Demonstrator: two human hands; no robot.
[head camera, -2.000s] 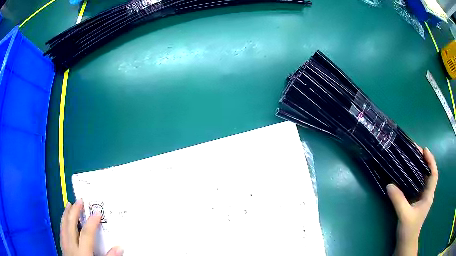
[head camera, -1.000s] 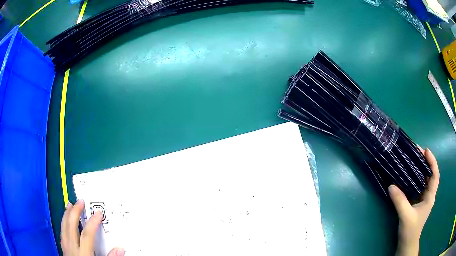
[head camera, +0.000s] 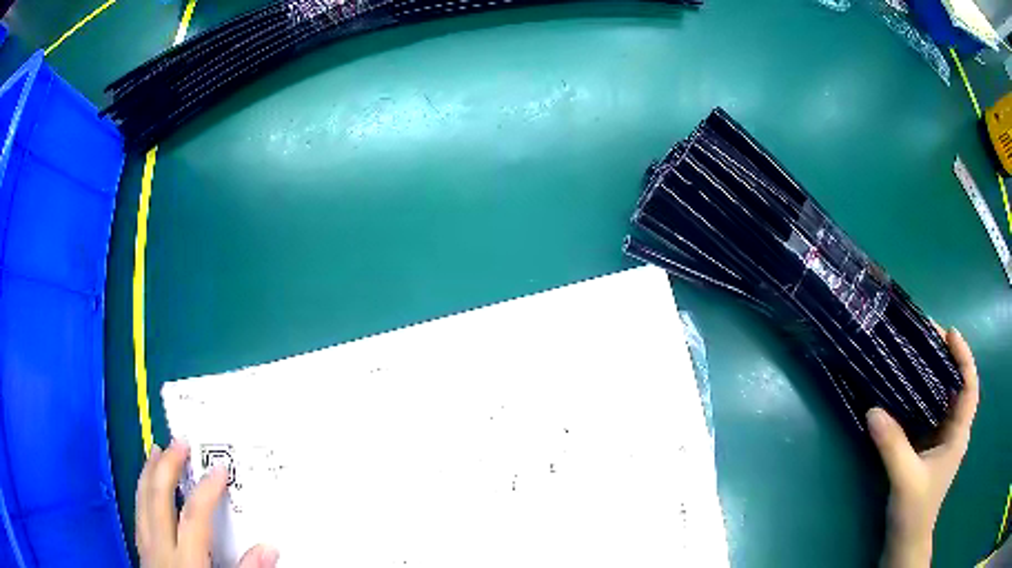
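A large white printed work drawing (head camera: 444, 433) lies on the green table in front of me, with a small square figure near its left edge. My left hand (head camera: 183, 516) holds the drawing's left edge, thumb and fingers beside the figure; the bottom of the picture cuts it off. A short black wire bundle (head camera: 766, 222) with a clear wrap at its middle lies slanted right of the drawing. My right hand (head camera: 932, 444) grips its lower right end between thumb and fingers.
A long black wire bundle (head camera: 244, 56) lies curved along the back. A blue bin (head camera: 50, 300) stands at the left. A steel ruler (head camera: 982, 216), a yellow tool (head camera: 1001, 133) partly cut off, and clear film (head camera: 916, 44) are at the right.
The view has shifted very slightly, and the things sit a little differently in the picture. Both hands keep their holds.
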